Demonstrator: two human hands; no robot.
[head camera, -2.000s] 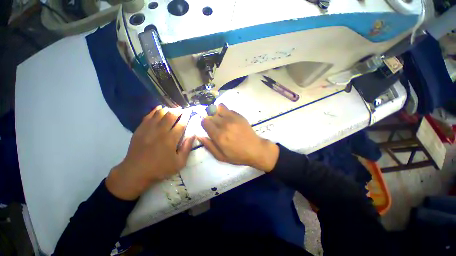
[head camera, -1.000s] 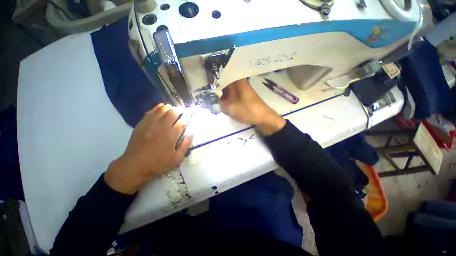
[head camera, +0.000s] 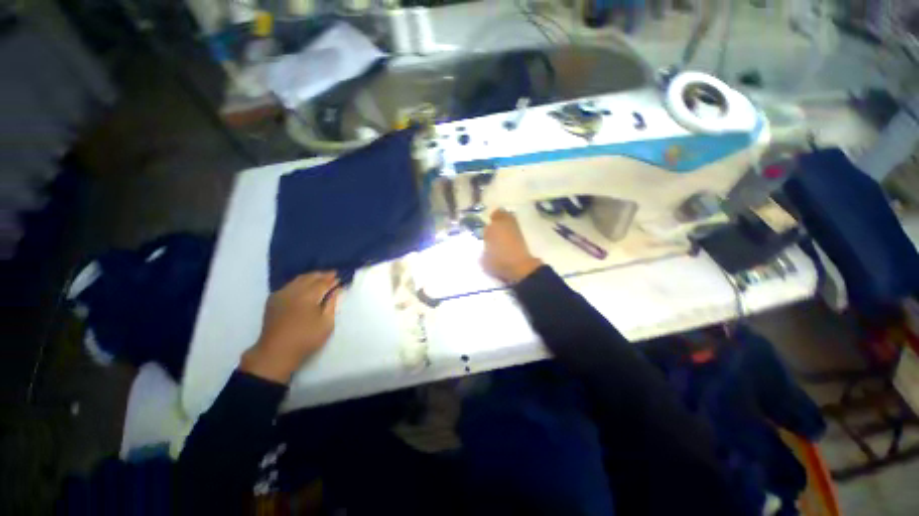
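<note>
A navy fabric piece (head camera: 348, 207) lies flat on the white table (head camera: 227, 262), left of the needle area of the white sewing machine (head camera: 605, 166). My left hand (head camera: 294, 320) grips the fabric's near edge between thumb and fingers. My right hand (head camera: 504, 248) is beside the presser foot (head camera: 466, 224), on its right; its fingertips are partly hidden by the machine head and blurred, so I cannot tell if they hold anything. The lamp glare lies on the bed between the hands.
Thread snips (head camera: 580, 242) lie on the bed under the machine arm, with black scissor loops (head camera: 564, 207) behind. Navy bundles are on the floor (head camera: 151, 302) at left and hang at right (head camera: 846, 227). An orange basket (head camera: 814, 479) stands at lower right. A basin (head camera: 605, 76) is behind the machine.
The view has shifted, showing more to the left and behind. My left hand has moved left, away from the needle, with the fabric now spread out left of the machine. My right hand stays near the foot.
</note>
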